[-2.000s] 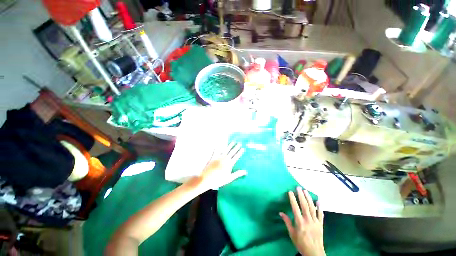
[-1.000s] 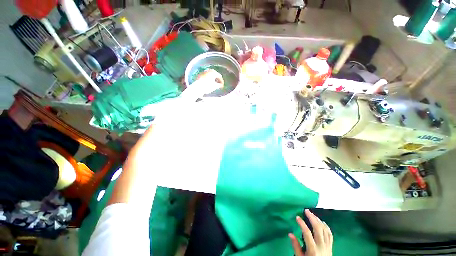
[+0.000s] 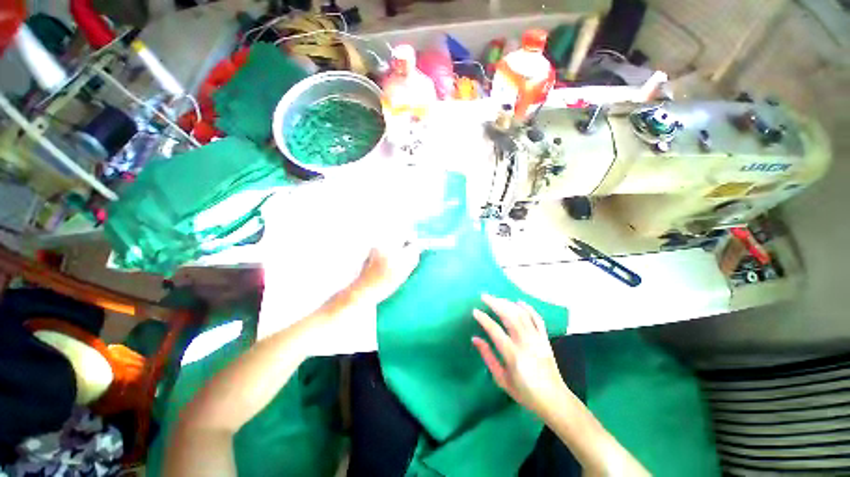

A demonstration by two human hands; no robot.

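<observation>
A green fabric panel (image 3: 447, 317) lies on the white table, its narrow top end near the needle area of the sewing machine (image 3: 680, 154), its lower part over the table's front edge. My left hand (image 3: 390, 268) is at the panel's upper left edge; glare washes out its fingers, so its hold is unclear. My right hand (image 3: 517, 349) is over the middle right of the panel, fingers apart, holding nothing. A short pale strip shows on the panel near my left fingertips. Glare hides the presser foot.
A metal bowl (image 3: 328, 126) holds small green scraps. Green pieces (image 3: 191, 200) are heaped left of it. Two bottles (image 3: 524, 74) stand behind the machine head. Dark snips (image 3: 606, 263) lie under the arm. A parts tray (image 3: 753, 270) is at the right end. A chair with clothing is at lower left.
My left hand was in the bowl and has come back to the panel's upper left edge. My right hand has moved up over the panel. The view has shifted.
</observation>
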